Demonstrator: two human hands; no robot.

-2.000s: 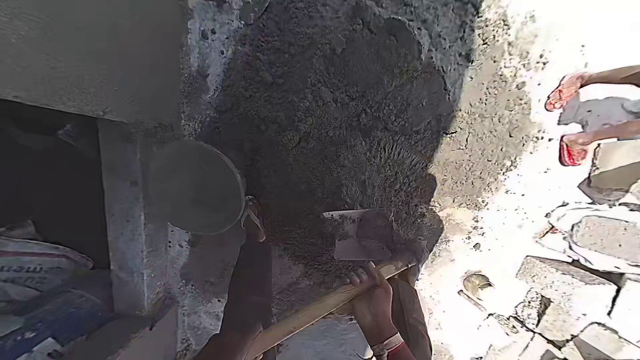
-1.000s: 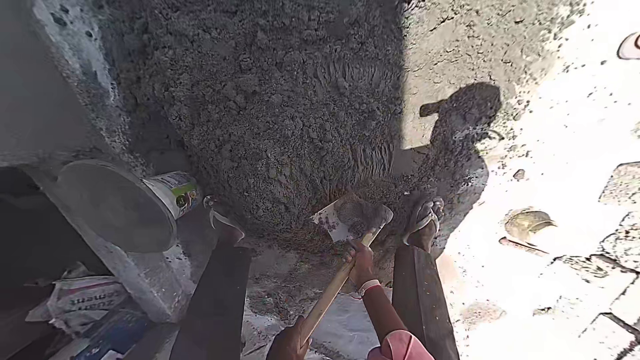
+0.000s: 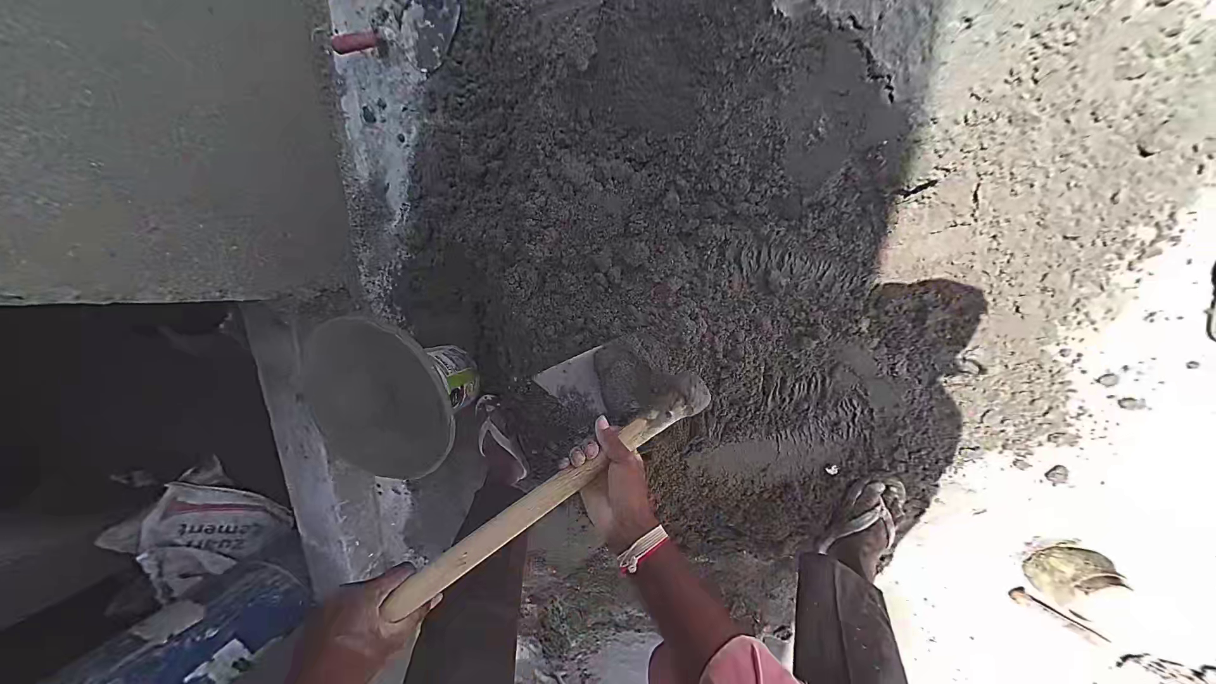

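A hoe with a broad metal blade (image 3: 608,380) and a wooden handle (image 3: 503,529) lies across my grip, low over a mound of wet grey mortar (image 3: 627,218). My left hand (image 3: 366,613) is closed around the rear end of the handle. Nearer the blade, my right hand (image 3: 617,484) grips the same handle, with a white and red band at its wrist. Mortar clings to the blade and to the head end. My sandalled feet stand at either side, the right one (image 3: 866,513) at the mortar's edge.
A round bucket (image 3: 378,397) full of grey matter stands left of the mortar, beside a concrete ledge (image 3: 299,456). Cement sacks (image 3: 214,527) lie in the dark recess at lower left. A metal pan (image 3: 1069,570) sits on sunlit ground at right. A concrete slab (image 3: 171,142) fills the upper left.
The view has shifted between frames. Both hands have kept hold of the hoe, whose handle now slants more to the left than one second ago.
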